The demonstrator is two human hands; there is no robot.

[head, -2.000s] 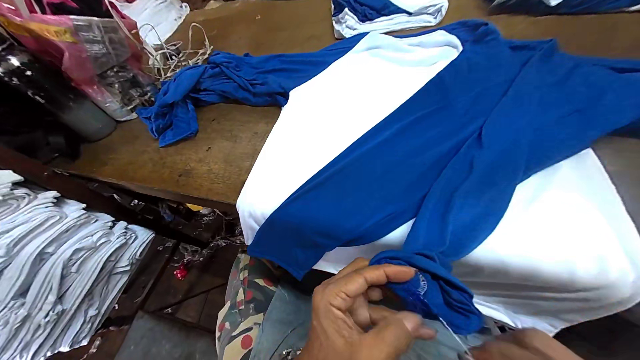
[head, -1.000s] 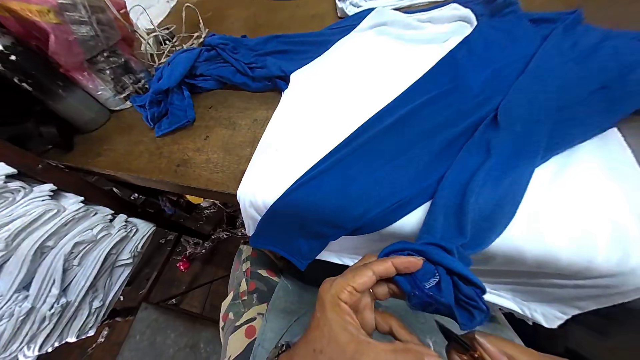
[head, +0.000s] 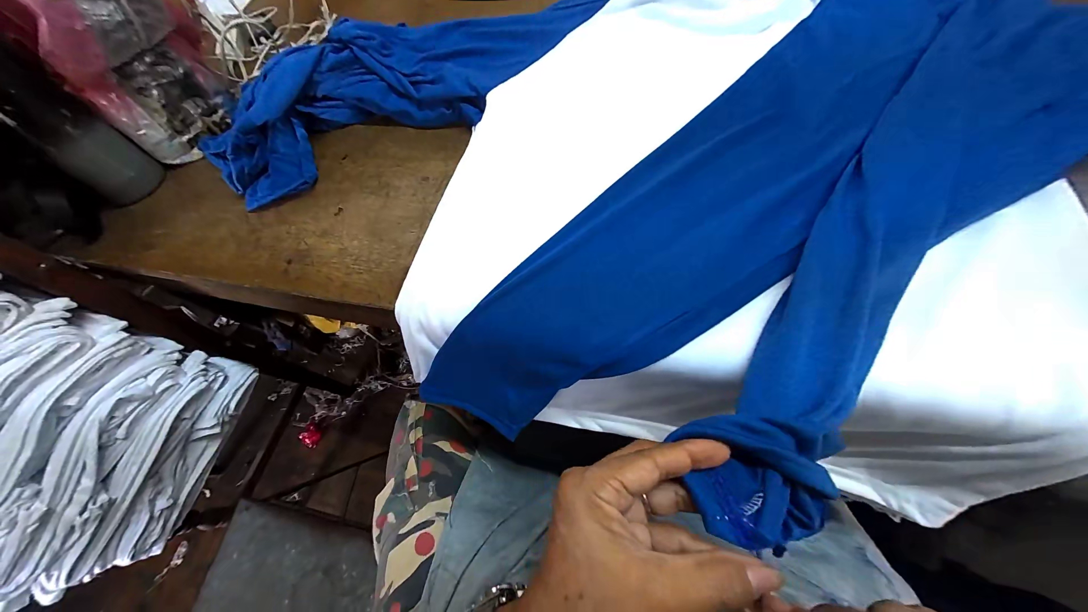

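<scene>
A blue and white long-sleeved shirt (head: 680, 255) lies over the table edge and hangs toward my lap. Its near sleeve ends in a bunched, turned-back blue cuff (head: 756, 493) with light stitching on it. My left hand (head: 637, 544), with a ring on one finger, is at the cuff's left side; its index finger touches the fabric and the thumb lies below. Only some fingertips of my right hand (head: 875, 607) show at the bottom edge, near the left thumb; what they hold is hidden. The other sleeve (head: 382, 76) lies crumpled on the wooden table.
The wooden table (head: 340, 229) carries a bundle of pale cord (head: 246, 42) and a pink plastic bag (head: 110, 59) at the upper left. A dark grey cylinder (head: 110, 161) stands beside them. Stacked white fabric pieces (head: 102, 450) are at the lower left. Thread scraps lie beneath the table edge.
A taut thread ran from the cuff toward my right hand two seconds ago; a dark pointed tool showed by that hand one second ago. Now neither shows, and the right hand is mostly out of view.
</scene>
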